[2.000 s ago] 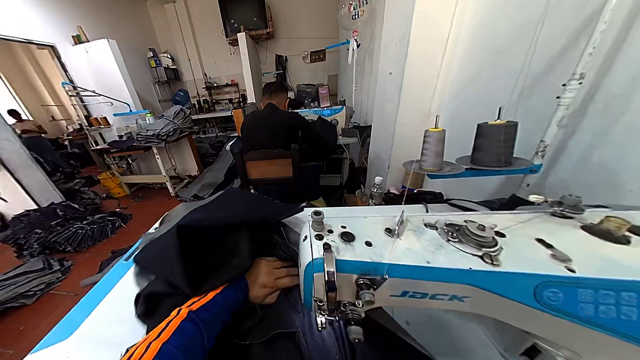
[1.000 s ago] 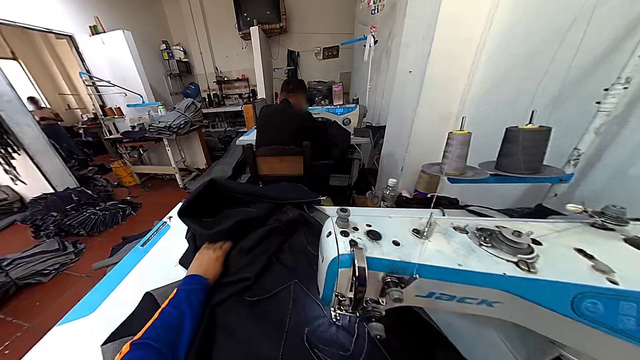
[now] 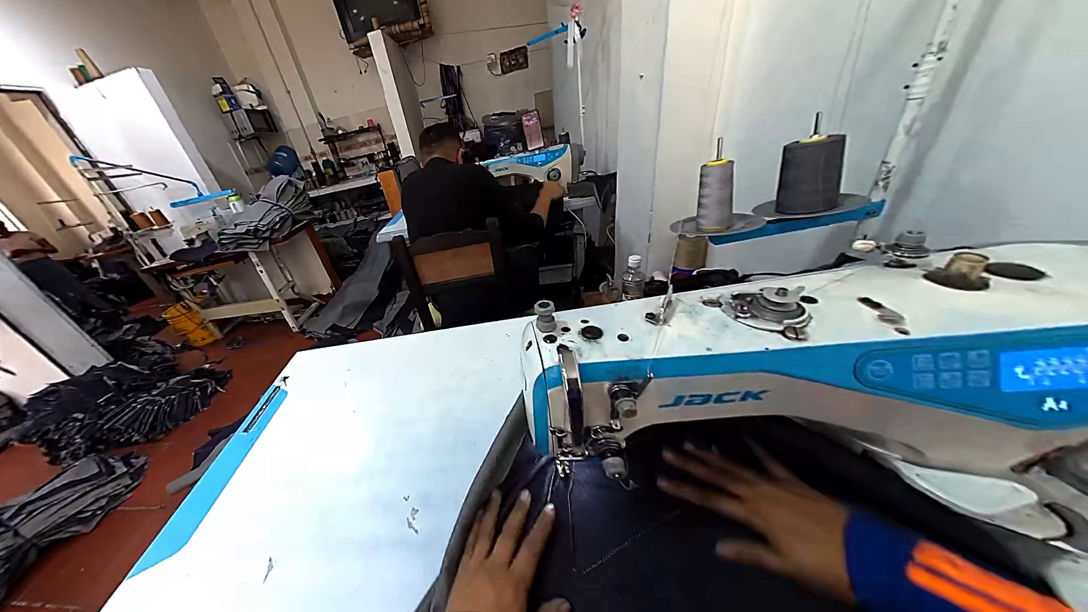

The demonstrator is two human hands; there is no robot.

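Dark denim fabric (image 3: 629,544) with lines of stitching lies under the needle area of a white and blue Jack sewing machine (image 3: 731,374). My left hand (image 3: 501,552) rests flat on the fabric's left part, fingers spread, just in front of the presser foot (image 3: 563,466). To the right, my right hand (image 3: 756,510), slightly blurred, lies spread over the fabric below the machine arm. Neither hand grips anything. A grey edge of the cloth curves along the white table (image 3: 365,442).
Thread cones (image 3: 716,195) stand on a blue stand behind the machine, near a plastic bottle (image 3: 632,279). Ahead, a person (image 3: 467,191) sits on a wooden chair at another machine. Piles of dark cloth (image 3: 127,399) lie on the red floor at left.
The dark fabric bunched over the table left of the machine has moved right, baring the white tabletop. My right hand has come into view under the machine arm.
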